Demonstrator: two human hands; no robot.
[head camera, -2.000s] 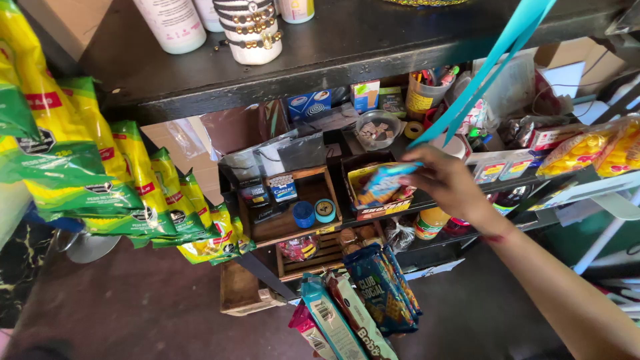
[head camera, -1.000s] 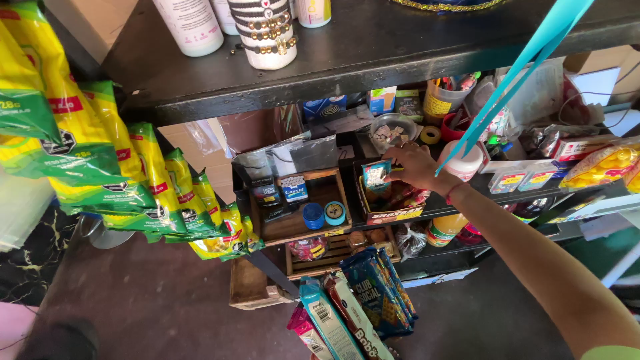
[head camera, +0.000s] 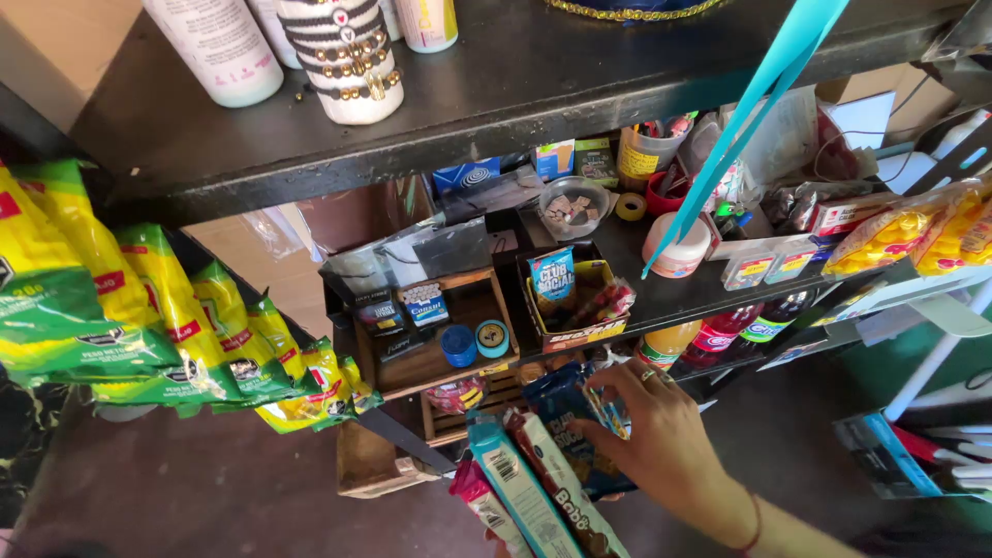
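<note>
My right hand (head camera: 651, 442), with a ring and a thin red bracelet, pinches a packet at the edge of the dark blue Club Social cracker packs (head camera: 562, 418). My left hand (head camera: 500, 545) shows only as a bit of skin at the bottom edge, under the bundle; most of it is hidden. The bundle also has a brown-and-white cookie pack (head camera: 562, 480), a light blue pack (head camera: 515, 484) and a pink-and-white pack (head camera: 484, 504). Above my right hand, a small light blue Club Social packet (head camera: 552, 277) stands upright in an open cardboard box (head camera: 581, 339) on the black shelf.
A wooden tray (head camera: 438, 380) with cigarette packs and round tins is left of the box. Yellow-green bags (head camera: 178, 333) hang at left. Teal ribbon (head camera: 744, 124) dangles at right, before a white jar (head camera: 676, 244). Soda bottles (head camera: 721, 337) stand below. The upper shelf's edge (head camera: 465, 128) crosses above.
My right hand has moved from the cardboard box down to the packs in the bundle. The small light blue packet, in my right hand at first, now stands in the box, let go.
</note>
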